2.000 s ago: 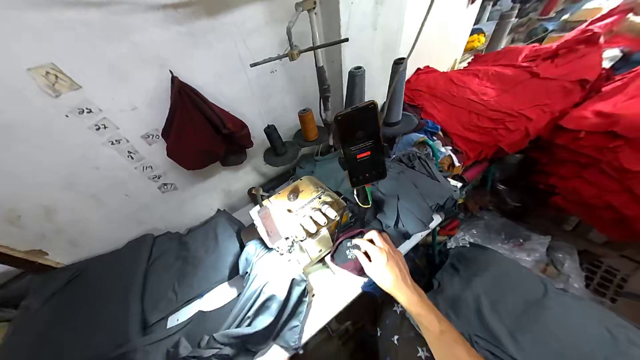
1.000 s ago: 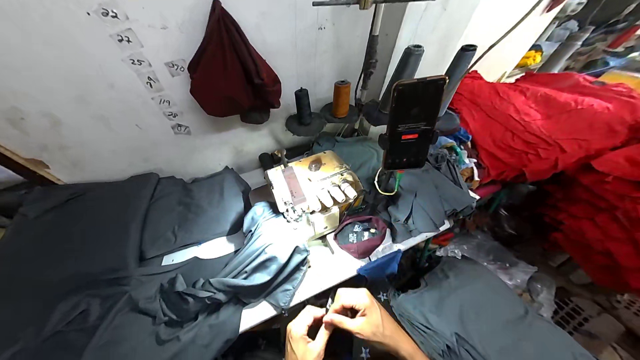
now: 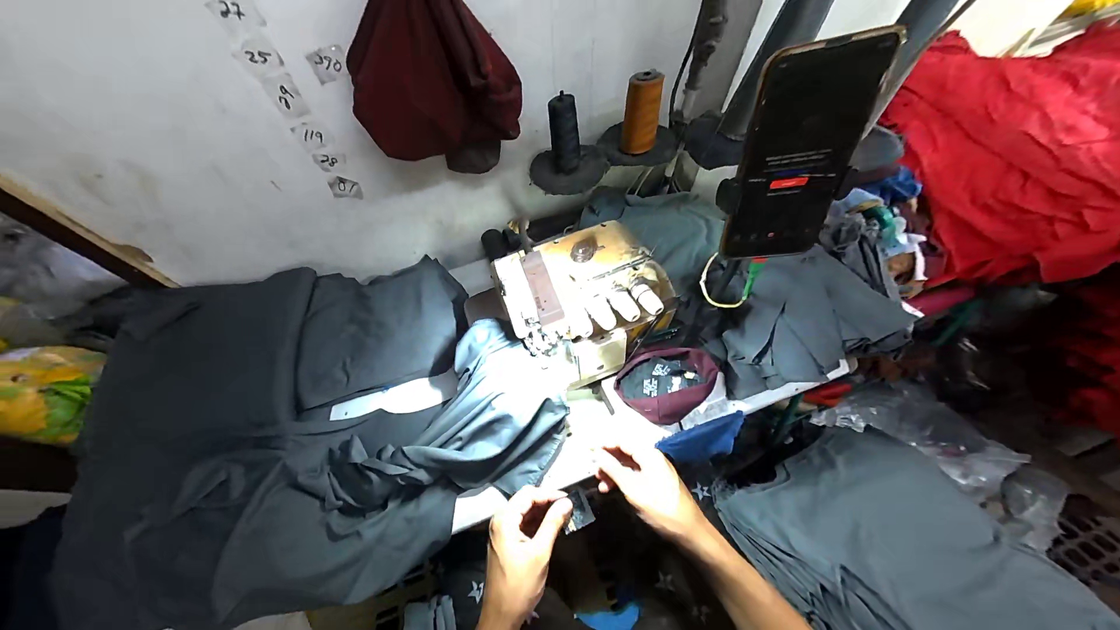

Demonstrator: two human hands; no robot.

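Note:
My left hand (image 3: 522,547) pinches a small dark label (image 3: 578,512) between thumb and fingers, just off the table's front edge. To its right, my right hand (image 3: 643,486) has its fingertips bent together; whether they hold anything is unclear. Beyond the hands, an overlock sewing machine (image 3: 582,280) stands on the white table, brightly lit at its needle area. Grey fabric (image 3: 499,420) lies bunched at the machine's left front. A maroon fabric-edged holder (image 3: 667,385) with more small dark labels sits right of the machine.
Folded dark grey fabric (image 3: 201,367) covers the left side. A phone (image 3: 809,144) on a mount rises behind the holder, near thread cones (image 3: 643,114). Grey garment pieces (image 3: 901,525) lie at the right front; red fabric (image 3: 1015,157) is piled behind. A maroon cloth (image 3: 433,79) hangs on the wall.
Two seconds ago my right hand was at the label holder; it then came back to my left hand near the table edge. Now the hands are apart, a label showing in my left.

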